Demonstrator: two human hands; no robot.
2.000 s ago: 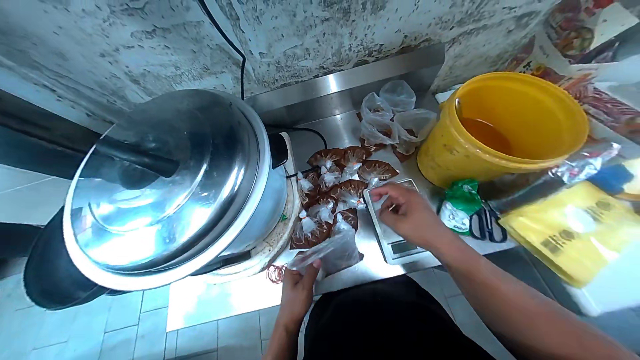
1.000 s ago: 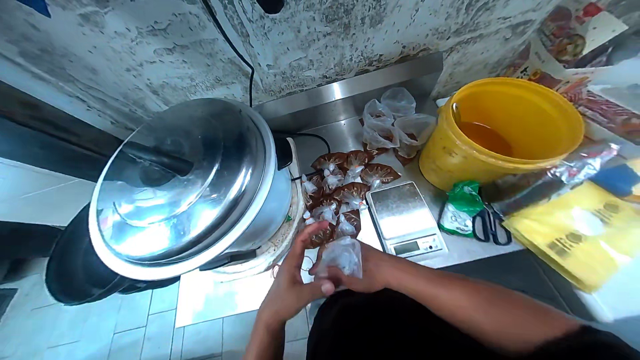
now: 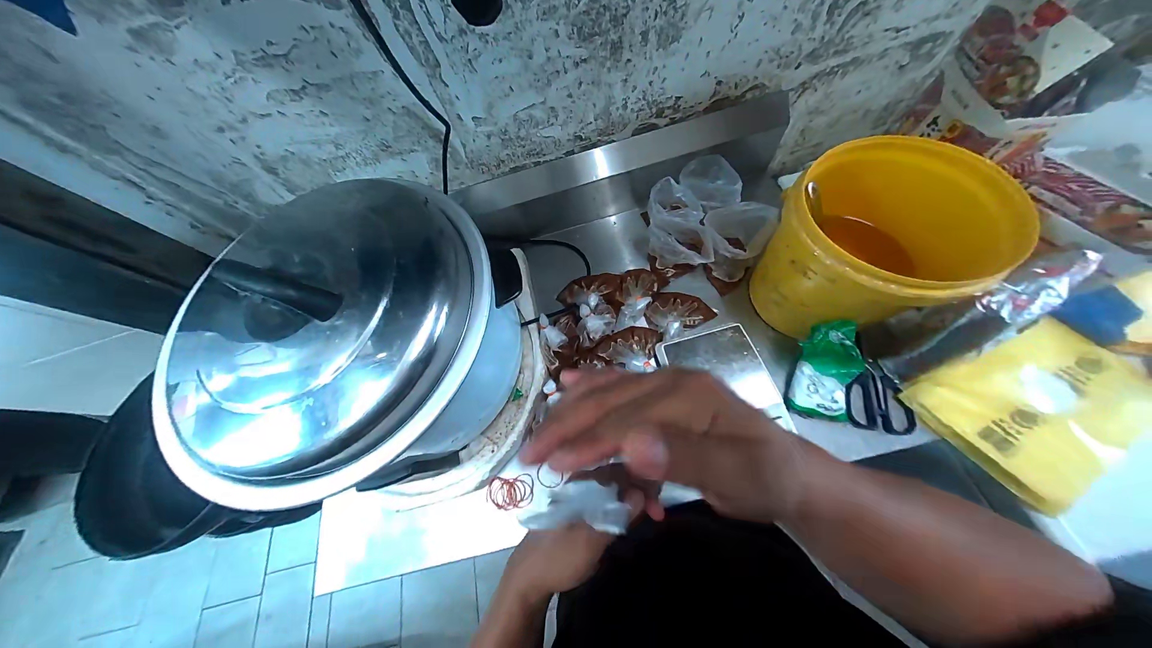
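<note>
Low in the middle of the head view, my left hand (image 3: 565,556) grips a clear plastic bag (image 3: 580,507), though its fingers are mostly hidden behind the bag and the other hand. Just above it is my right hand (image 3: 661,432), palm down with extended fingers, blurred; whether it touches the bag I cannot tell. Red rubber bands (image 3: 510,492) lie left of the hands. Beyond them sit several knotted bags of reddish-brown sauce (image 3: 679,310), next to a digital scale (image 3: 724,360) partly covered by the right hand. Further back stand open plastic bags (image 3: 711,211) with brown contents.
At left, a large lidded pot (image 3: 333,360) stands beside the counter's bags. A yellow bucket (image 3: 900,225) with orange liquid is at right, with a green-and-white packet (image 3: 823,369), black-handled scissors (image 3: 880,399) and a yellow plastic package (image 3: 1035,405) before it. A steel backsplash (image 3: 621,166) runs along the wall.
My right hand has moved from over the scale to the bag near my body, then up above my left hand. The scale's display, visible one second ago, is now covered by the right hand.
</note>
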